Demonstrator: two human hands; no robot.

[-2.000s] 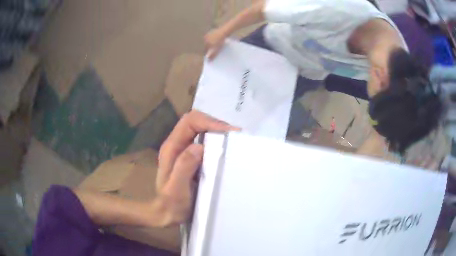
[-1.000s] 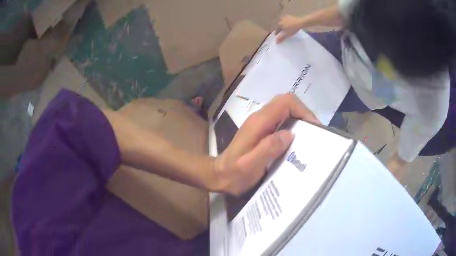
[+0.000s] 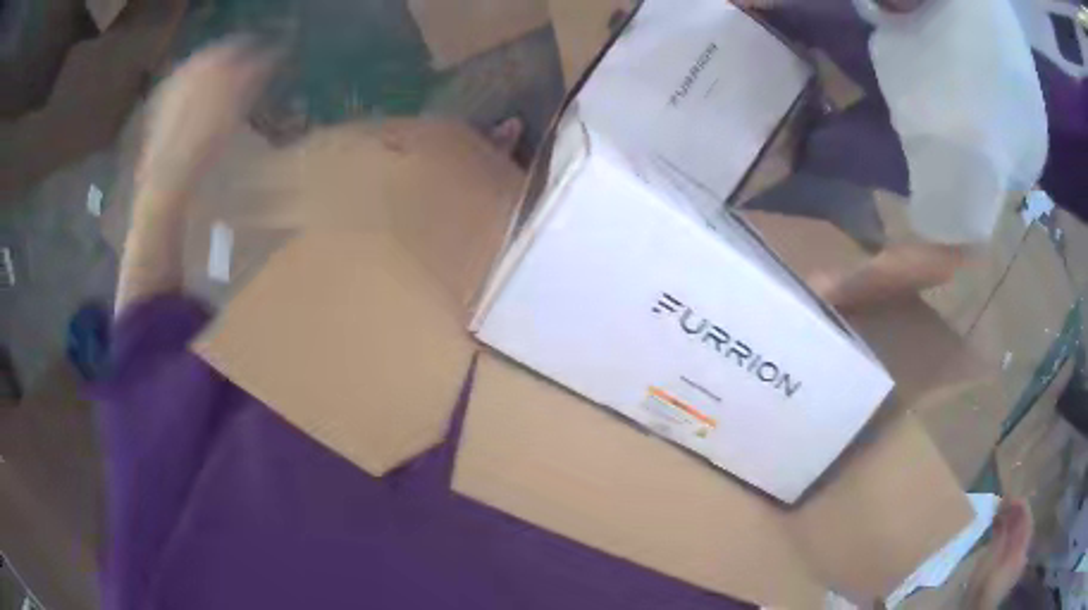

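Observation:
A white retail box (image 3: 620, 286) with black "FURRION" print and a small orange-marked label lies tilted in the middle, among open brown carton flaps (image 3: 346, 346). A second white "FURRION" box (image 3: 716, 101) stands behind it. My left hand (image 3: 215, 101) is raised at the upper left, away from the boxes and strongly blurred, so its grip is unclear. My right hand (image 3: 1008, 548) is small at the lower right, beside a flap corner and a pale sheet (image 3: 943, 566); its fingers are unclear. The carton's inside is mostly hidden.
A person in a white top (image 3: 960, 113) is at the upper right, with a forearm reaching down beside the white box. Cardboard sheets (image 3: 477, 30) cover parts of the green floor (image 3: 364, 60). A blue object (image 3: 90, 340) is at the left.
My left hand has let go of the white box and moved to the upper left. The box now lies lower among brown flaps, with its labelled face showing. My right hand has come into view.

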